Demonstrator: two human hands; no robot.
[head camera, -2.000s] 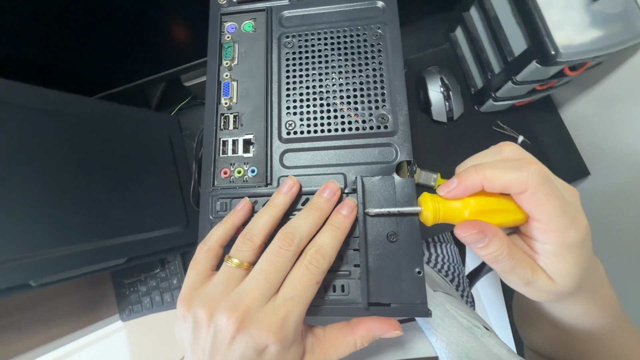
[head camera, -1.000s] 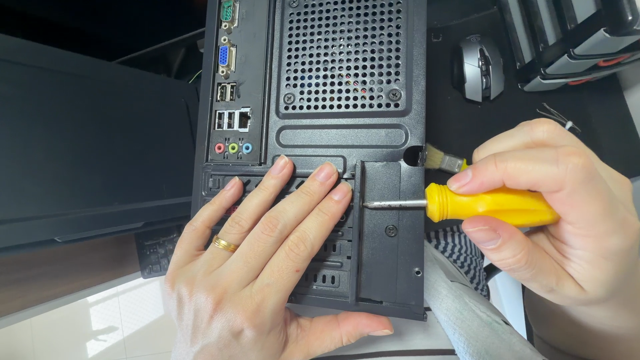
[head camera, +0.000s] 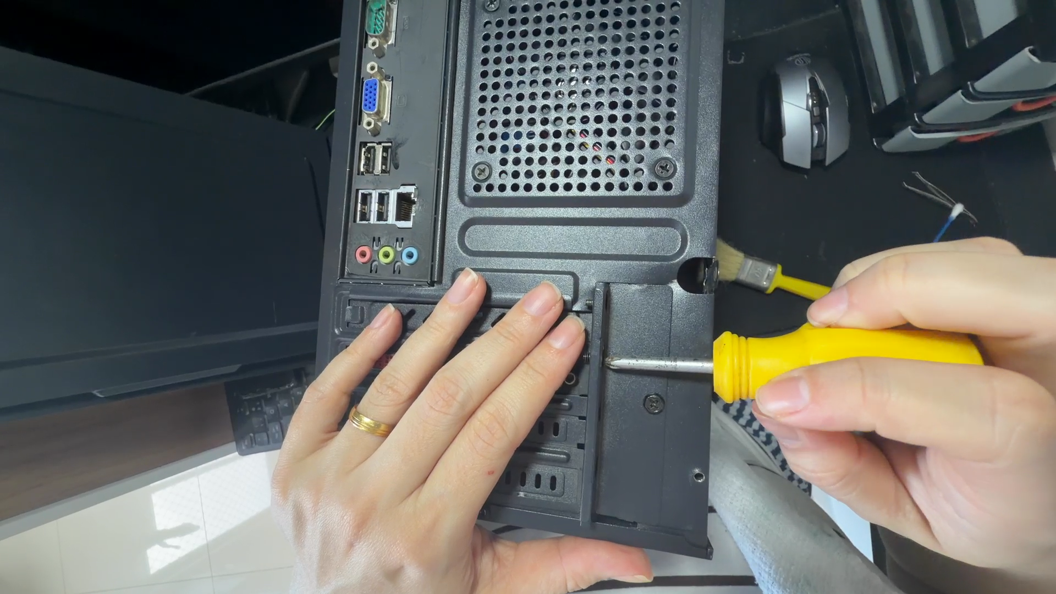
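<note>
The back of a black metal computer case (head camera: 569, 238) faces up, with its port panel at the left and a perforated vent (head camera: 577, 99) near the top. My left hand (head camera: 429, 429), a gold ring on one finger, lies with fingers spread over the expansion slot covers (head camera: 536, 478), its thumb at the case's lower edge. In my right hand (head camera: 916, 388) is a yellow-handled screwdriver (head camera: 841, 356). Its shaft points left, and its tip meets the raised metal strip beside the slots. A screw (head camera: 653, 403) sits in the panel below the shaft.
A monitor (head camera: 157, 231) stands at the left above part of a keyboard (head camera: 262, 408). On the dark desk at the right are a computer mouse (head camera: 804, 111), a yellow-handled brush (head camera: 763, 272), a thin tied wire (head camera: 949, 206) and a drawer unit (head camera: 973, 82). Grey cloth (head camera: 784, 511) lies beneath the case.
The view has moved closer to the case. My left hand stays spread over the slots, and the screwdriver in my right hand keeps its tip at the strip.
</note>
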